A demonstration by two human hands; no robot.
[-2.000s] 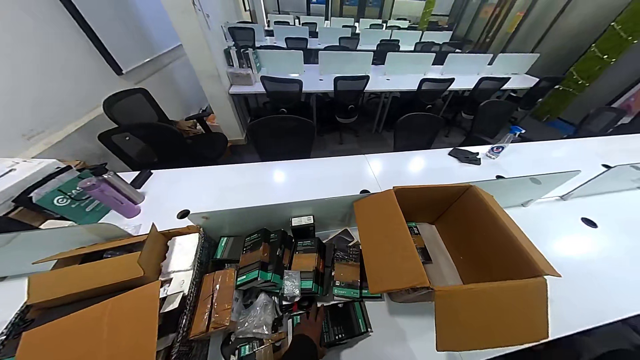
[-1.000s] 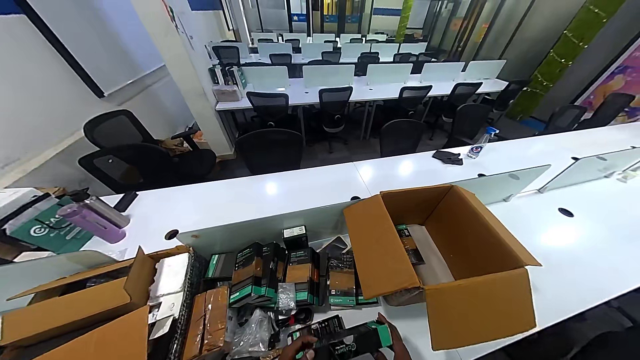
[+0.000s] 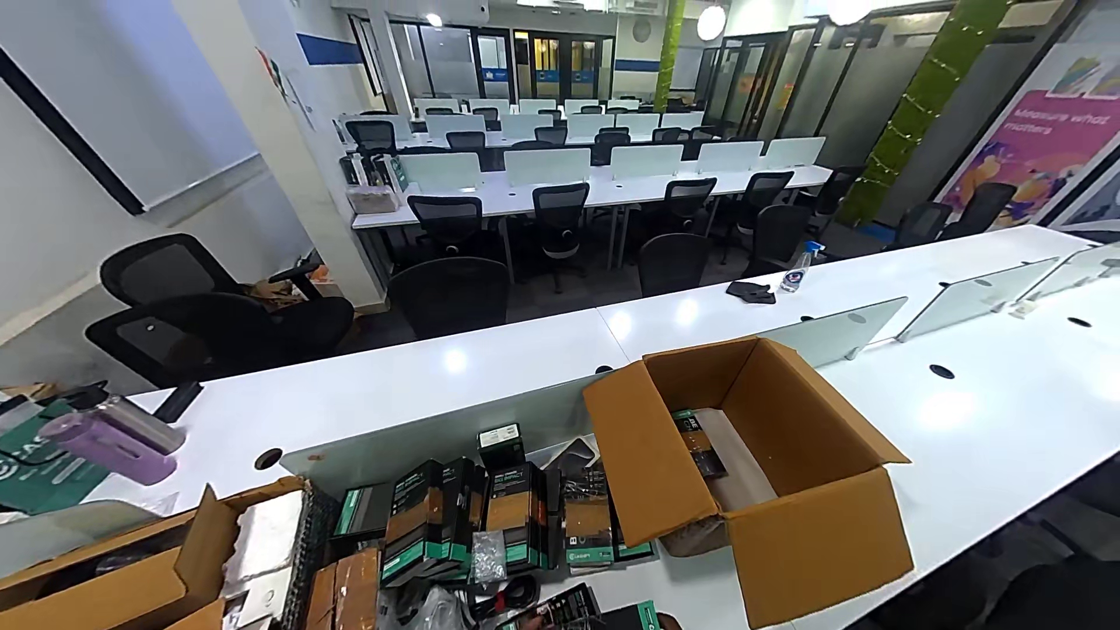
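At the bottom edge, a small part of my left hand [image 3: 535, 622] shows against a black printed box [image 3: 573, 604]; its grip is mostly out of frame. Fingers of my right hand [image 3: 669, 621] are at the right end of a black and green box [image 3: 632, 617], which they hold. Beyond both hands stand rows of similar black and green boxes [image 3: 416, 525] with brown tape. A coiled black cable [image 3: 518, 592] and clear plastic wrap [image 3: 437, 608] lie close by. To the right, a large open cardboard box [image 3: 818, 542] contains a dark small box [image 3: 700, 444] beside a pale panel.
Another open cardboard box [image 3: 105, 591] is at lower left, next to white packets [image 3: 267, 534]. A frosted divider [image 3: 534, 418] runs behind the boxes. A purple bottle [image 3: 109, 448], spray bottle [image 3: 798, 269] and black cloth [image 3: 751, 292] are on the white desks. Black chairs [image 3: 451, 293] stand beyond.
Two seconds ago one hand reached among the boxes; one second ago both hands held a black and green box. Now the hands are lower, mostly cut off by the frame edge. The view has tilted up.
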